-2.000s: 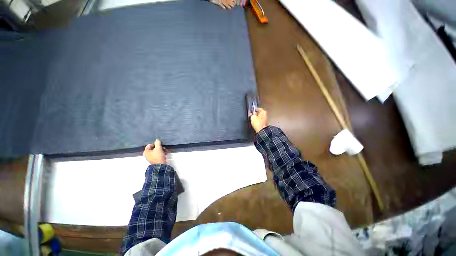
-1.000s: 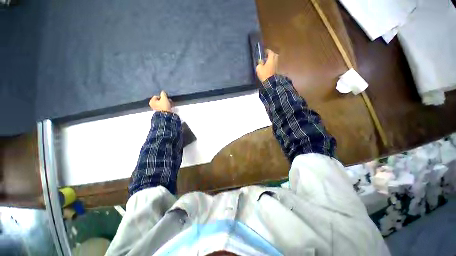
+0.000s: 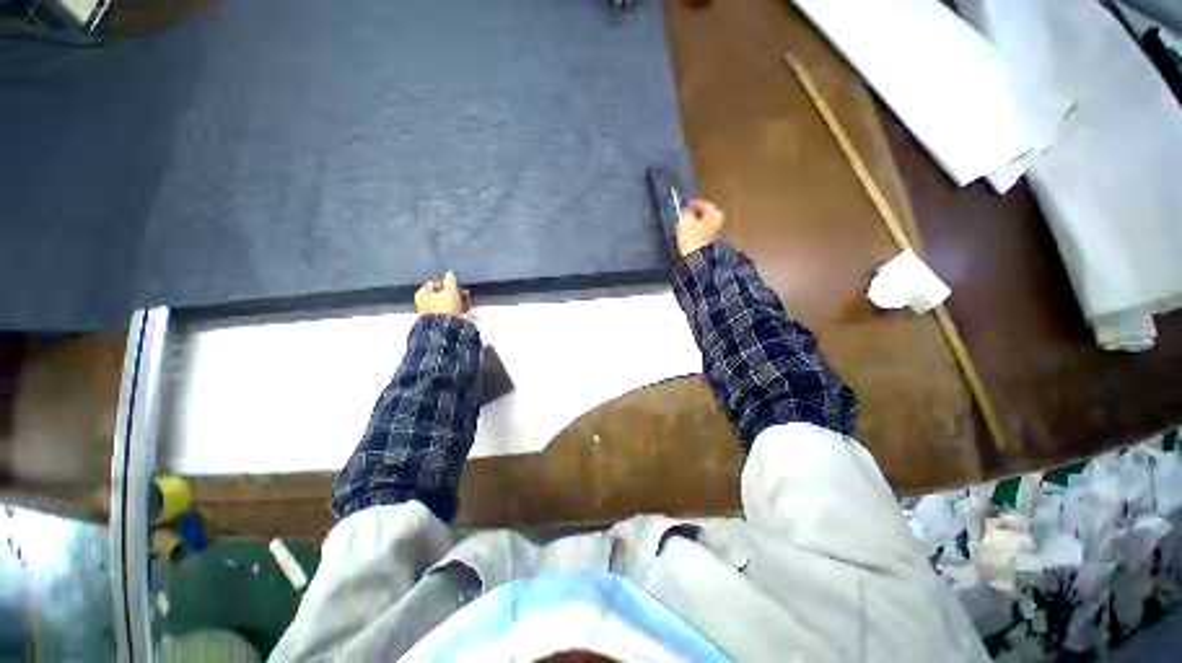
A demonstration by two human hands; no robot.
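Note:
The dark blue-grey fabric lay (image 3: 415,156) covers the upper left of the table, its thick front edge over white underlay paper (image 3: 596,350). My left hand (image 3: 443,295) pinches the lay's front edge near its middle. My right hand (image 3: 699,225) is at the lay's right edge, beside the narrow black bar weight (image 3: 662,205) near the front corner; its fingers are bent towards the edge, and whether they grip it is unclear. A dark plate (image 3: 494,374) lies on the paper, partly behind my left sleeve.
The cutting rail (image 3: 135,453) crosses at the left, with yellow and blue tape rolls (image 3: 170,497) beside it. At right lie a wooden stick (image 3: 852,157), a crumpled white scrap (image 3: 906,282) and white sheets (image 3: 1102,207). Scraps (image 3: 1037,544) are heaped beyond the table edge.
The view dipped down and came partly back up. My hands keep about the same places on the lay's front and right edges. The far person's hand has left the view.

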